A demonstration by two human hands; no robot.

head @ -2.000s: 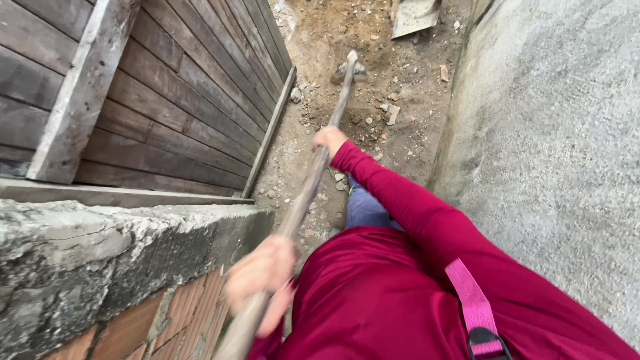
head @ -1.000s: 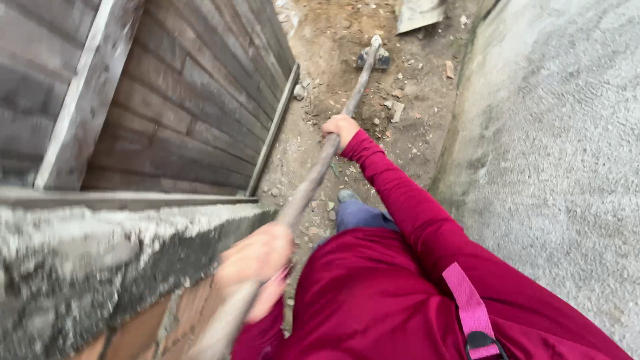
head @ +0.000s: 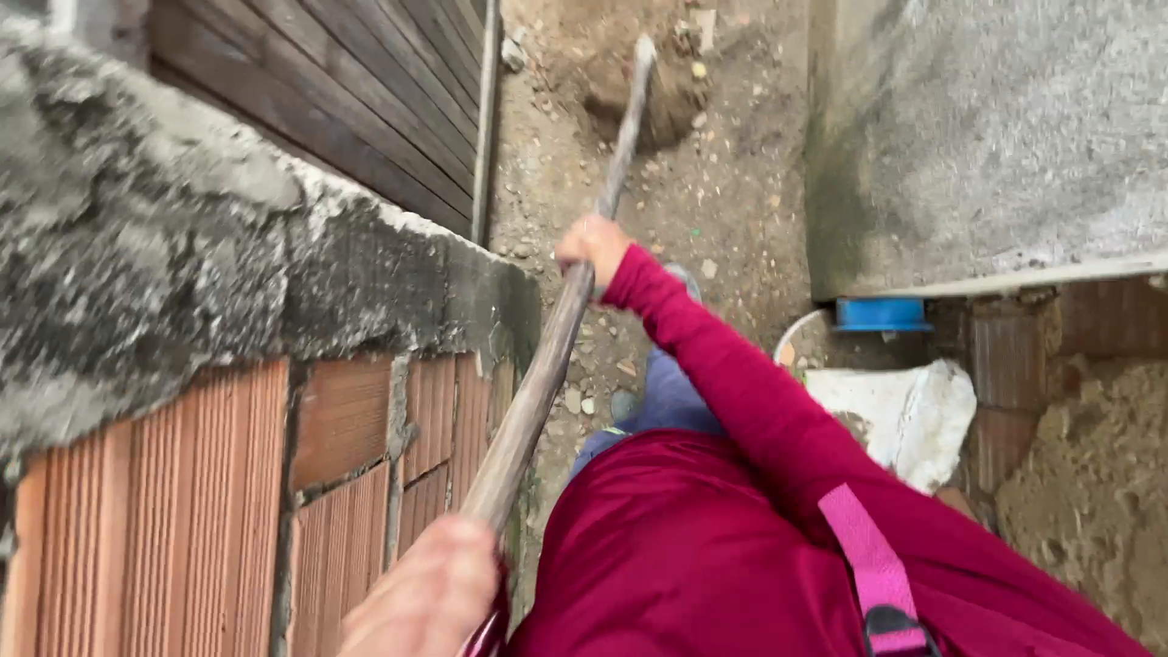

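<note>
A long, weathered wooden handle (head: 538, 383) runs from the lower middle up to the soil. Low in the view, my left hand (head: 429, 584) is closed around its near part, a little blurred. Farther along, my right hand (head: 595, 248) grips the same handle, the red sleeve reaching back to the right. The handle's far end (head: 644, 55) lies over a patch of dark, loose soil (head: 671, 114). No tool head can be made out there; blur and soil leave it unclear.
At left stands a brick wall (head: 342, 420) with rough mortar (head: 182, 228), and beyond it wooden boards (head: 365, 100). A concrete slab (head: 985, 137) borders the right side. Below it are a blue plastic container (head: 881, 314) and a white sack (head: 922, 420). Small stones dot the ground.
The view has shifted, bringing the blue container and white sack into sight. Both hands still hold the handle. The metal head seen at its far end earlier no longer shows plainly.
</note>
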